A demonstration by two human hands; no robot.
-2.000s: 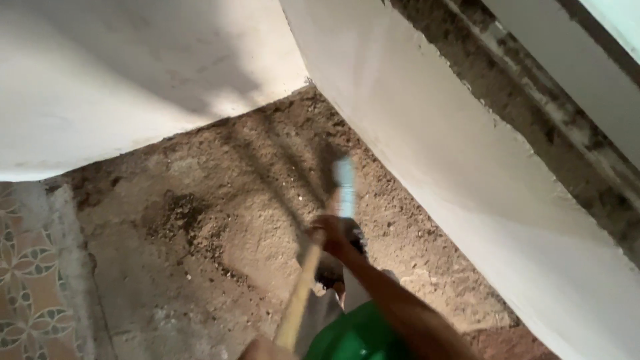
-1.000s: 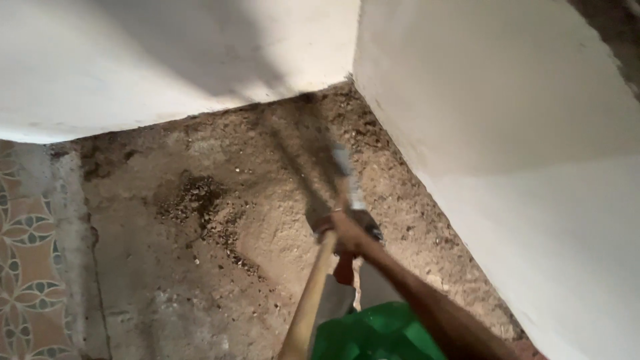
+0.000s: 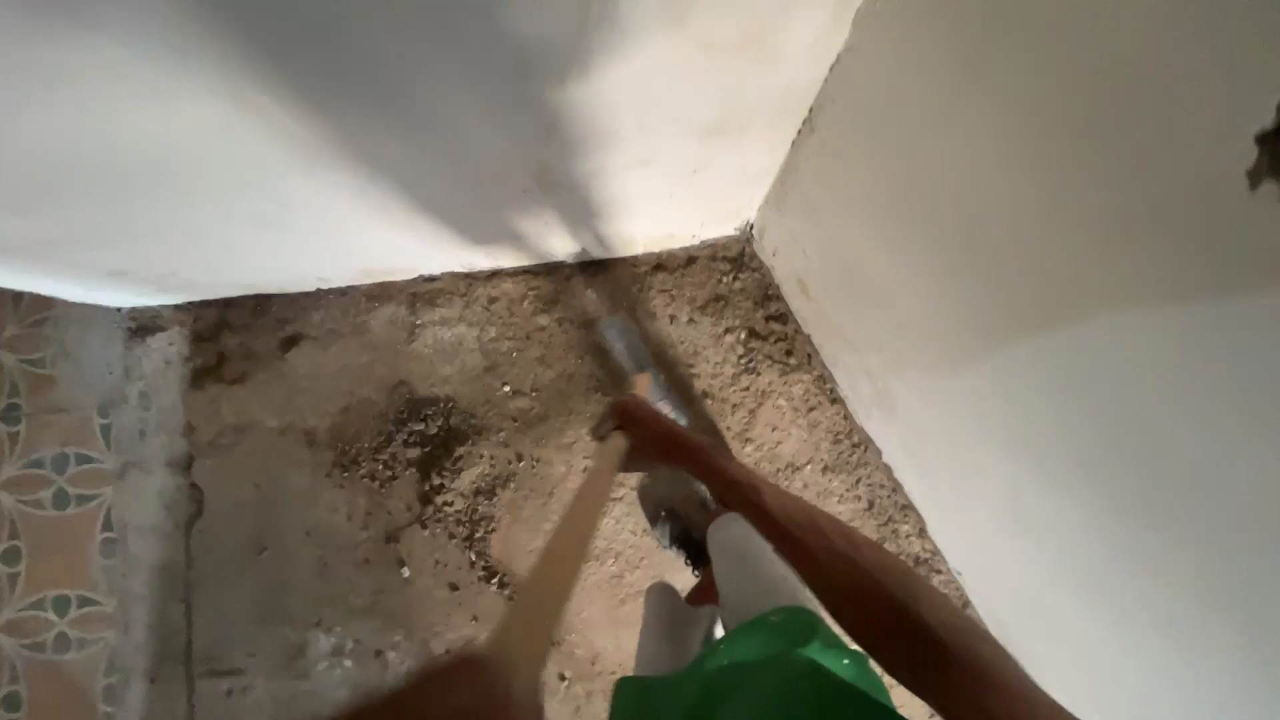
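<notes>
My right hand point(image 3: 650, 432) is closed around the upper part of a long pale wooden handle point(image 3: 572, 550). Beyond that hand a blurred grey metal blade point(image 3: 628, 345) lies over the rough dirt floor point(image 3: 540, 350), near the foot of the far wall; its exact shape cannot be told. Low in the view, my left hand point(image 3: 450, 685) is on the near end of the handle, blurred and partly cut off by the frame edge. A dark shoe point(image 3: 680, 515) shows just below my right hand, and green clothing point(image 3: 760, 675) fills the bottom.
White walls meet at a corner point(image 3: 748, 232) ahead, with a shadow on the far one point(image 3: 400, 200). Loose dark rubble point(image 3: 430, 440) lies left of the handle. Patterned floor tiles point(image 3: 60, 500) border a concrete strip point(image 3: 150, 520) at the far left.
The metal blade has moved left relative to the wall corner and nearer the far wall. Both hands have stayed on the handle. The view has shifted somewhat.
</notes>
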